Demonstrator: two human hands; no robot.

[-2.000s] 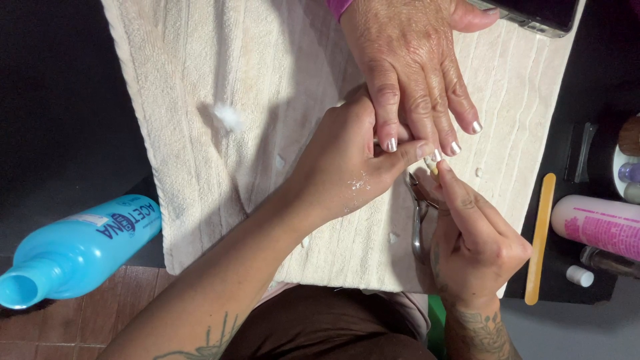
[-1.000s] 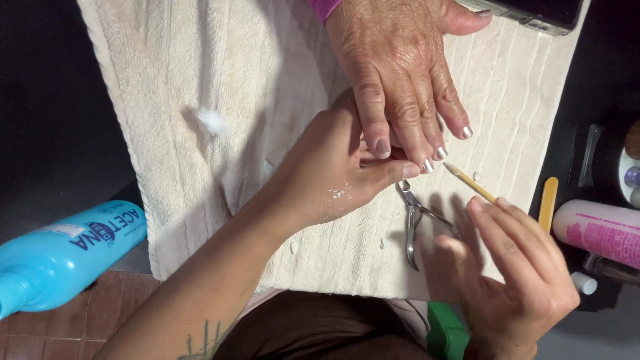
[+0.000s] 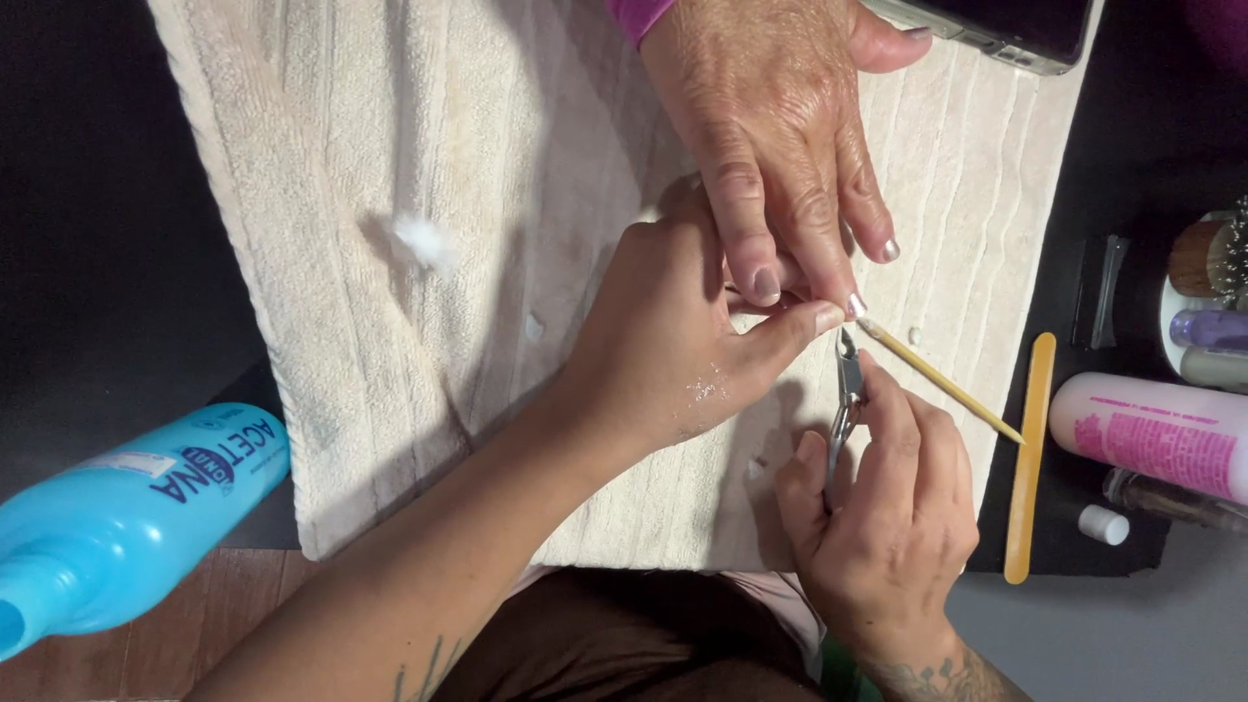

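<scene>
My left hand (image 3: 682, 322) pinches a fingertip of another person's hand (image 3: 780, 146), which lies palm down with silvery polished nails. My right hand (image 3: 887, 497) grips metal cuticle nippers (image 3: 848, 375), their jaws just below that held fingertip. A wooden cuticle stick (image 3: 946, 390) lies on the pale towel (image 3: 351, 117), one end by the same nail and the other near the orange nail file (image 3: 1030, 458). White specks dot the back of my left hand near the thumb. Some of my left fingers are hidden beneath the other person's hand.
A blue acetone bottle (image 3: 156, 517) lies at the left, beside the towel. A cotton tuft (image 3: 426, 242) rests on the towel. At the right are a white-and-pink bottle (image 3: 1150, 434), a small white cap (image 3: 1104, 525) and a purple bottle (image 3: 1209, 330). A phone (image 3: 1024, 29) lies at the top right.
The cuticle stick, held in my right hand one second ago, now lies on the towel. My right hand has taken hold of the nippers, which lay on the towel then.
</scene>
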